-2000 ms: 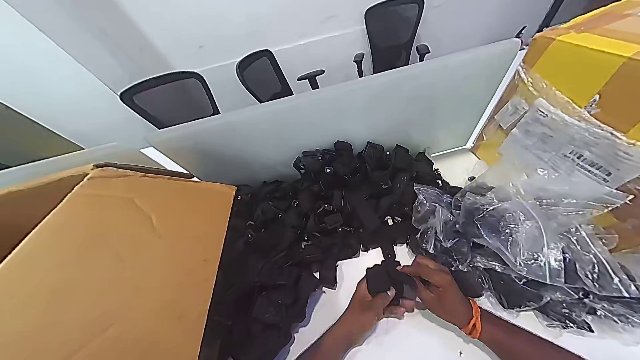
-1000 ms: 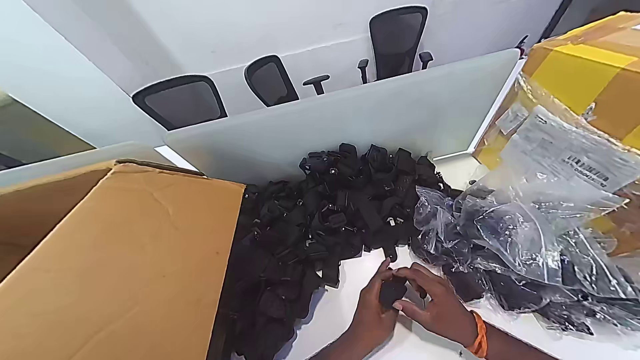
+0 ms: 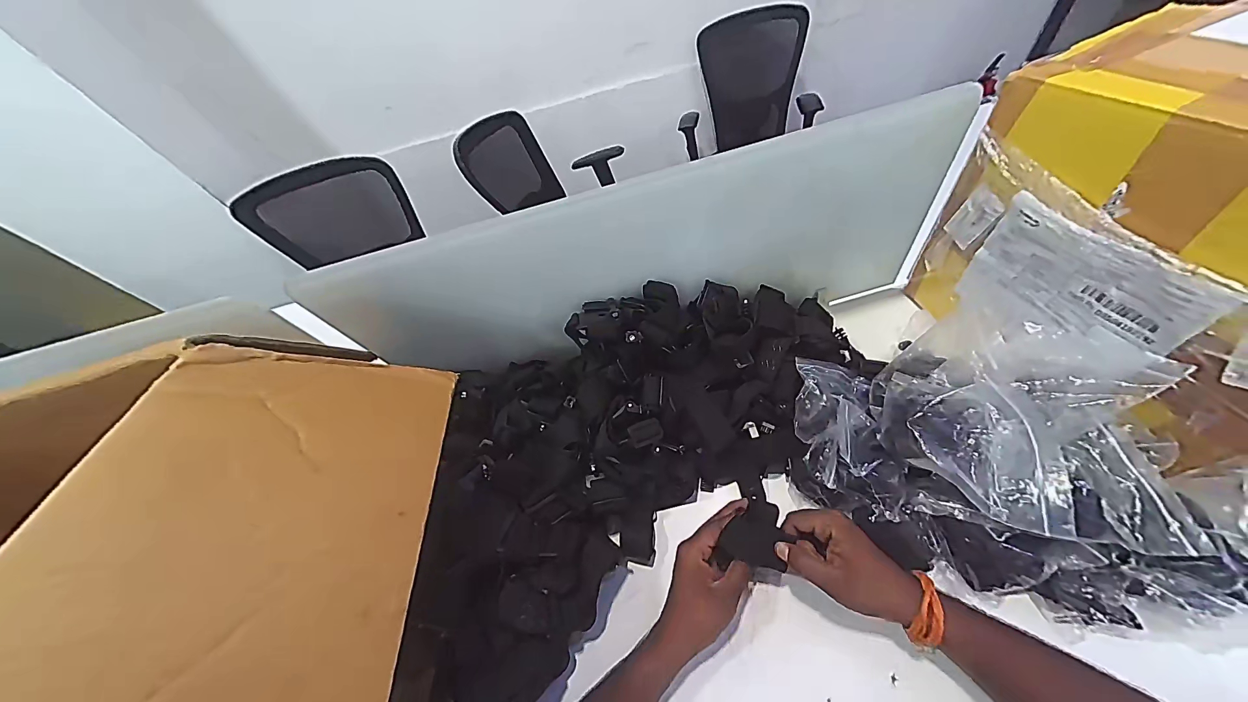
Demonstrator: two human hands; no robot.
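Observation:
My left hand [image 3: 704, 585] grips a small black fabric-like item [image 3: 753, 538] from its left side, over the white table near the bottom centre. On its right side, my right hand [image 3: 846, 561], with an orange cord around the wrist, pinches the same item between thumb and fingers. Just beyond the hands lies a large heap of similar black items [image 3: 634, 419], some with small metallic-looking or pale parts. The exact kind of the held item cannot be made out.
An open cardboard box [image 3: 234, 526] stands at the left. Clear plastic bags [image 3: 1004, 439] with black items lie at the right, before a yellow-taped carton [image 3: 1102, 127]. A frosted partition [image 3: 624, 253] runs behind the heap, with several mesh chairs [image 3: 751, 78] beyond.
My fingers have changed their hold on the black item; they covered more of it one second ago, and now they sit at its two sides.

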